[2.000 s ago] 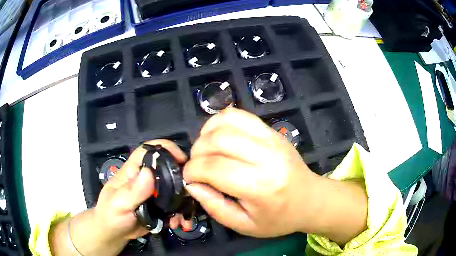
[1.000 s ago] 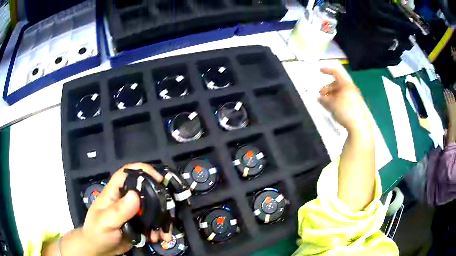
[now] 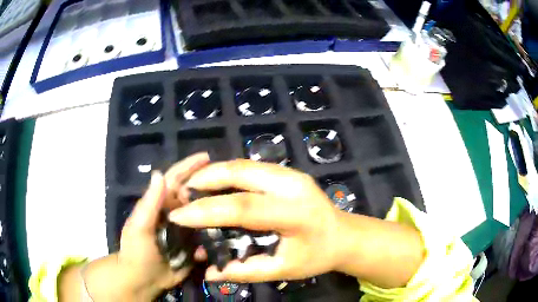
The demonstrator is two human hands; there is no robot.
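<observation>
My left hand [image 3: 138, 245] and my right hand [image 3: 268, 215] are together over the front left of the black foam tray [image 3: 171, 128]. My left hand holds a dark strapless smartwatch [image 3: 171, 243] on edge. My right hand's fingers and thumb close around several dark smartwatches [image 3: 236, 245], partly hidden and blurred, so their number is unclear. In the tray pockets lie glossy round smartwatches [image 3: 199, 104] with small white tabs. A dull dark smartwatch [image 3: 341, 196] with a red centre sits right of my right hand. Another lies below my hands [image 3: 226, 288].
A small white tab [image 3: 144, 168] lies in a left pocket. Behind are a blue-edged tray [image 3: 97, 74] with small round parts and another black foam tray [image 3: 283, 26]. A pale jar [image 3: 417, 62] stands at upper right. White sheets [image 3: 62, 177] flank the tray on the green mat [image 3: 475, 138].
My right hand has come back from the tray's right side to my left hand and closed around smartwatches there. The view has shifted, so the tray sits further right.
</observation>
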